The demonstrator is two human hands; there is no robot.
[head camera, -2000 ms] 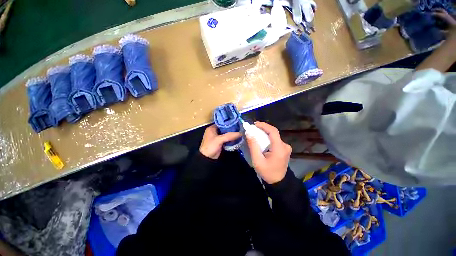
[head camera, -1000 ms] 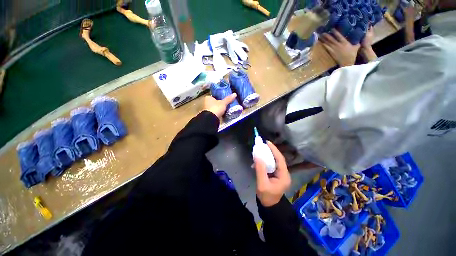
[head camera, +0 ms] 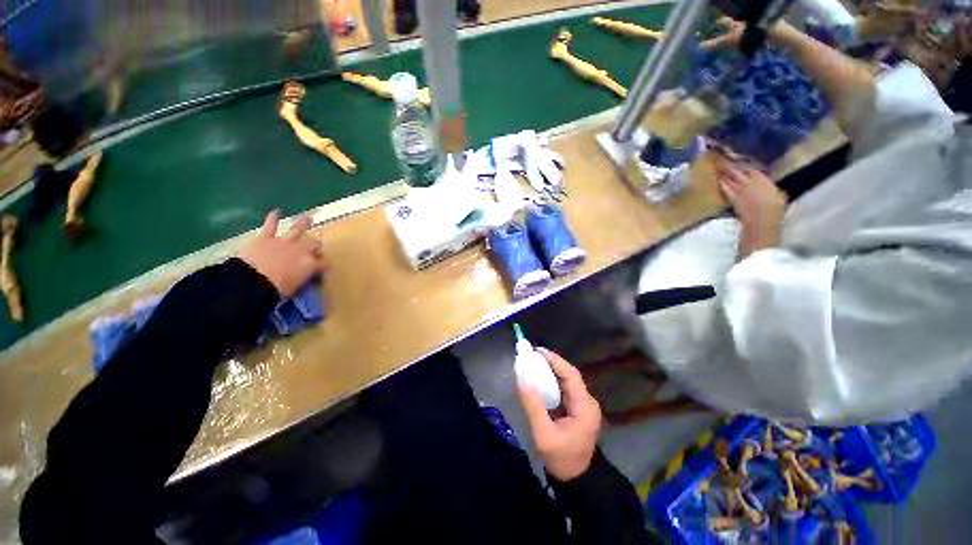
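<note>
My left hand (head camera: pixel 286 256) is over the upper part of the rightmost denim sleeve (head camera: pixel 298 311) in the left row; its grip is unclear. My sleeve hides most of that row; another blue piece (head camera: pixel 110 339) shows at the far left. My right hand (head camera: pixel 567 417) holds the small white glue bottle (head camera: pixel 536 375), teal nozzle up, off the bench's front edge. Two denim sleeves, a left one (head camera: pixel 517 259) and a right one (head camera: pixel 555 236), lie side by side near the bench edge, frilly ends toward me.
A white carton (head camera: pixel 432 229), white gloves (head camera: pixel 522 165) and a water bottle (head camera: pixel 414 133) stand behind the pair. Tan limb parts (head camera: pixel 311 130) lie on the green belt (head camera: pixel 240 160). A metal post fixture (head camera: pixel 652 160) and a neighbour in grey (head camera: pixel 810 309) are at right. Blue bins (head camera: pixel 682 500) are below.
My left hand has left the pair of sleeves and moved left to the row. My right hand still holds the glue bottle. The view has shifted, showing more of the belt.
</note>
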